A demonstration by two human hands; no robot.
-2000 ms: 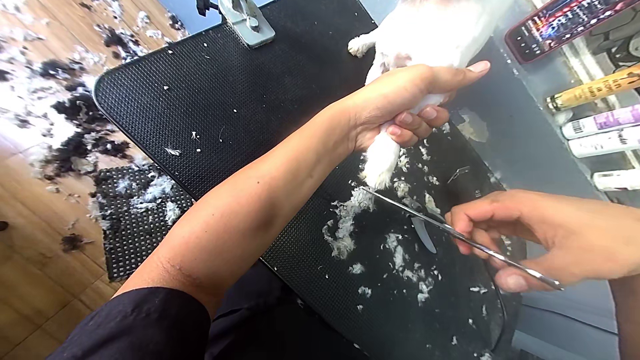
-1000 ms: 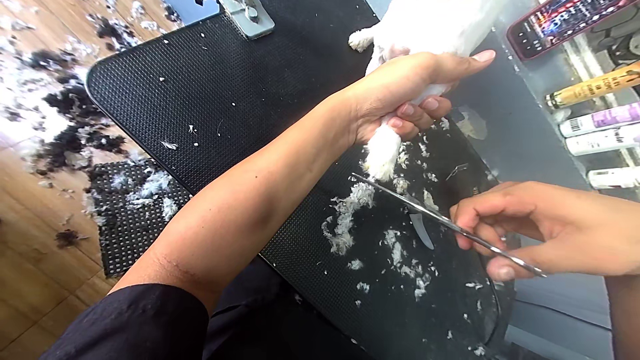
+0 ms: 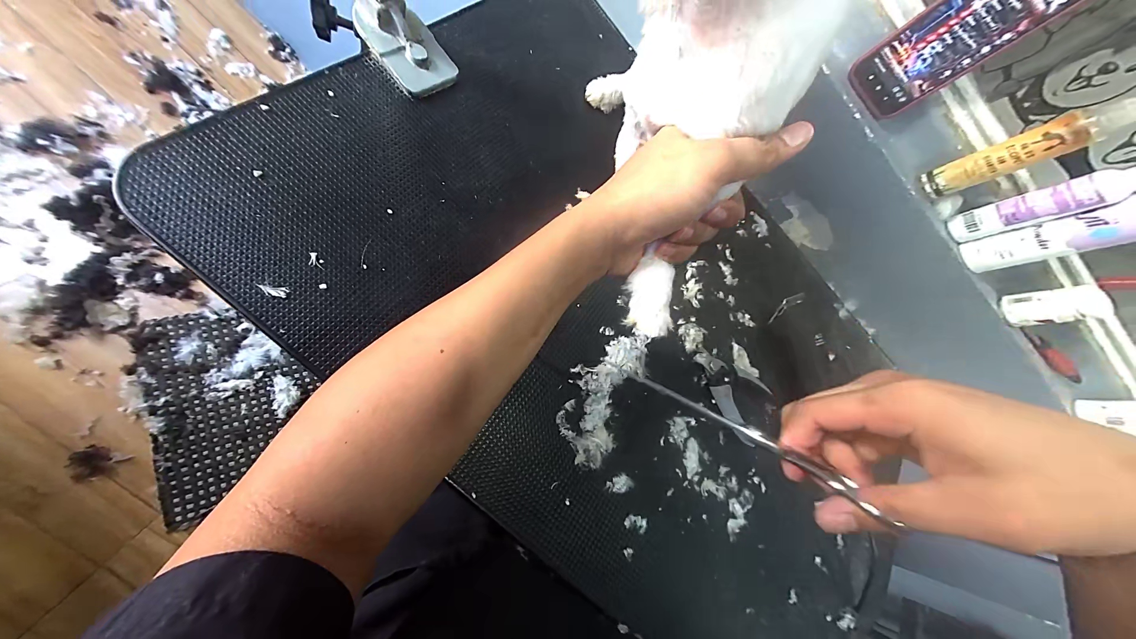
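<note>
A white-furred animal (image 3: 728,71), probably a dog, is on the black textured grooming table (image 3: 355,204); its head is out of view. My left hand (image 3: 683,191) is closed around one of its legs, and the fluffy white paw (image 3: 650,297) sticks out below my fingers. Long thin metal scissors (image 3: 754,435) are in my right hand (image 3: 896,453), held by the handles. Their tip lies just below the paw, over a clump of cut white fur (image 3: 608,390). A curved pale blade or comb-like item (image 3: 728,404), partly hidden, lies behind the scissors.
A metal clamp (image 3: 417,58) grips the table's far edge. At the right, a phone (image 3: 941,53), an orange tube (image 3: 1012,160), spray cans (image 3: 1038,204) and a white bottle (image 3: 1056,306) lie on a shelf or cart. Black and white fur covers part of the wooden floor (image 3: 53,417) and a mat (image 3: 186,444).
The scissors in my right hand have moved slightly lower, their tip now below the paw rather than beside it. My left hand keeps hold of the leg.
</note>
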